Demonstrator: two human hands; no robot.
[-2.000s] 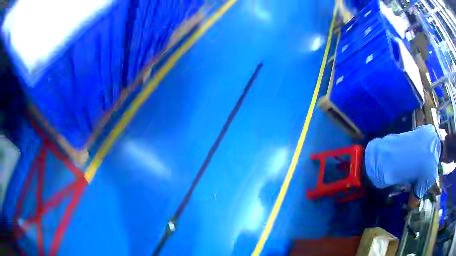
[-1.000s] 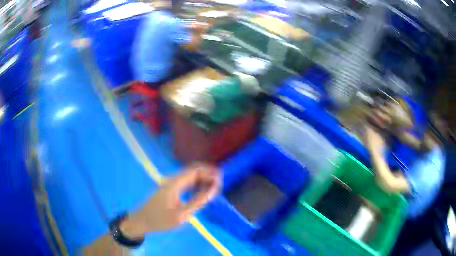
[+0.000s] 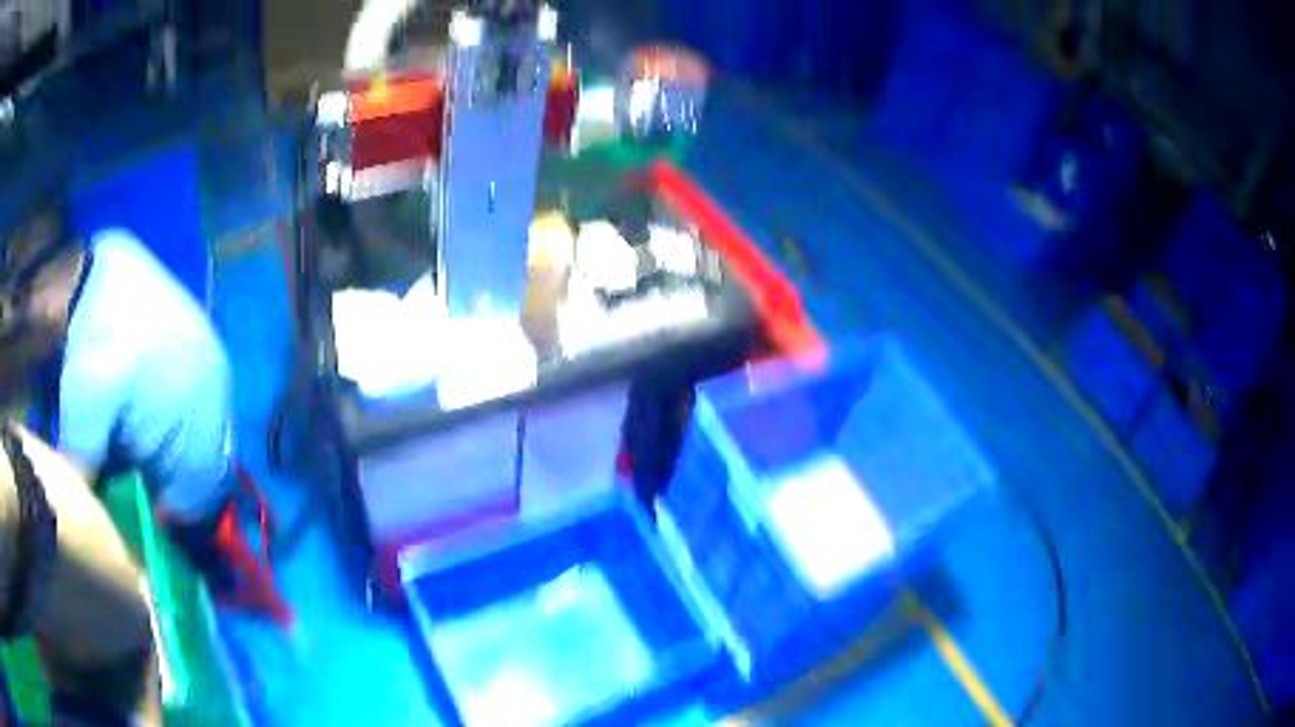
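The frame is blurred. At the lower left edge, a bare wrist with a dark band and part of a hand, which looks like my left hand (image 3: 93, 589), are cut off; the fingers cannot be made out. My right hand is not in view. Nearest in front are a blue crate (image 3: 568, 533) with pale contents at the bottom centre and a second blue crate (image 3: 909, 412) at its right with a white item inside. Behind them stands a dark-edged bench (image 3: 597, 372) with several white items (image 3: 384, 341) on it.
A grey machine column (image 3: 493, 185) with red-orange parts rises from the bench. A person in light blue (image 3: 142, 355) is at the left, by a red stool (image 3: 249, 554) and a green crate (image 3: 149, 597). Blue stacks and a yellow floor line (image 3: 959, 660) are at the right.
The view has swung from the aisle, past other benches, to this bench and its crates. My left hand, lower centre-left one second ago, is now at the left edge.
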